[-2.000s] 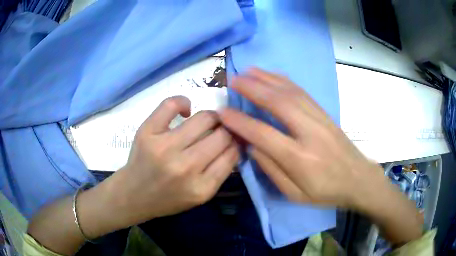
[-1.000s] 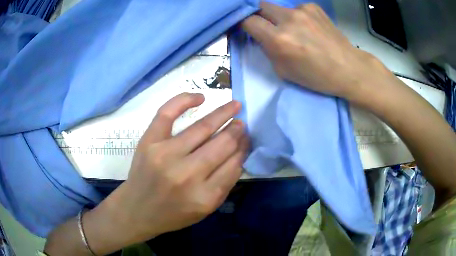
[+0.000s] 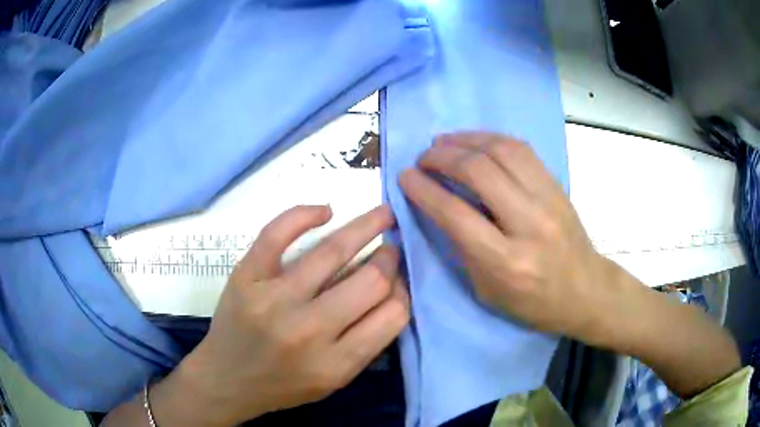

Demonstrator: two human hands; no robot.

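A flat light-blue cut panel (image 3: 492, 92) runs from the bright spot at the top centre down over the table's front edge. My right hand (image 3: 508, 225) lies on it with fingers bent, fingertips near its left edge. My left hand (image 3: 325, 300) is at that left edge, with fingertips touching the seam edge (image 3: 390, 179) and thumb apart. I cannot tell whether it pinches the cloth. The large light-blue garment body (image 3: 208, 100) is bunched on the left, meeting the panel at the top. The needle and presser foot cannot be made out in the glare.
The white table (image 3: 650, 192) has ruler markings along its front edge and a worn brown patch. A black smartphone (image 3: 637, 42) lies at the upper right. Dark blue cloth (image 3: 750, 200) is piled at the right end. Checked cloth (image 3: 646, 396) shows in a bin below right.
My right hand has come down from the top of the panel to its middle. The panel, folded back a second ago, now lies flat. My left hand has shifted slightly down.
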